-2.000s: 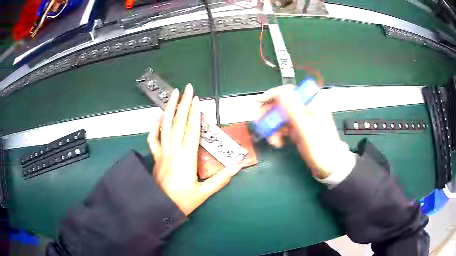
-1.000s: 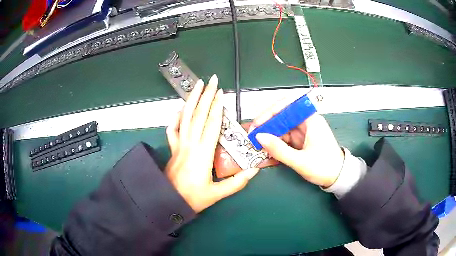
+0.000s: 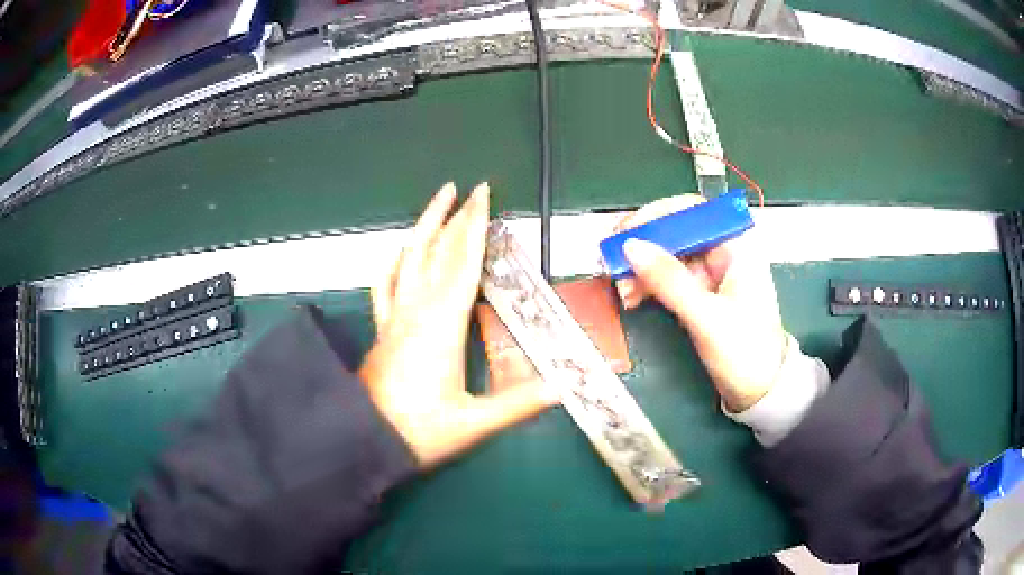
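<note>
A narrow grey-silver LED light bar module [image 3: 584, 376] lies diagonally across the red-brown test block [image 3: 601, 318], its zigzag-marked side up and its lower end past the block. My left hand [image 3: 432, 337] is at the module's left edge, with the thumb reaching to or under its middle; its grip is partly hidden. My right hand [image 3: 713, 309] holds the blue taped test probe [image 3: 679, 233] above and right of the block, apart from the module. The probe's tip end is hard to make out. A thin red probe lead [image 3: 655, 96] runs from its right end.
Two black set-aside modules [image 3: 157, 326] lie left, one more [image 3: 915, 299] right. Stacked modules [image 3: 1014, 326] stand at the right end. A black cable [image 3: 546, 146] crosses the white rail [image 3: 326, 261]. A labelled strip [image 3: 698, 112] and a row of modules [image 3: 314, 90] lie beyond.
The module has slid down and right across the block, past my left hand. My right hand has lifted the probe off it, up and to the right. My left fingers no longer cover the module.
</note>
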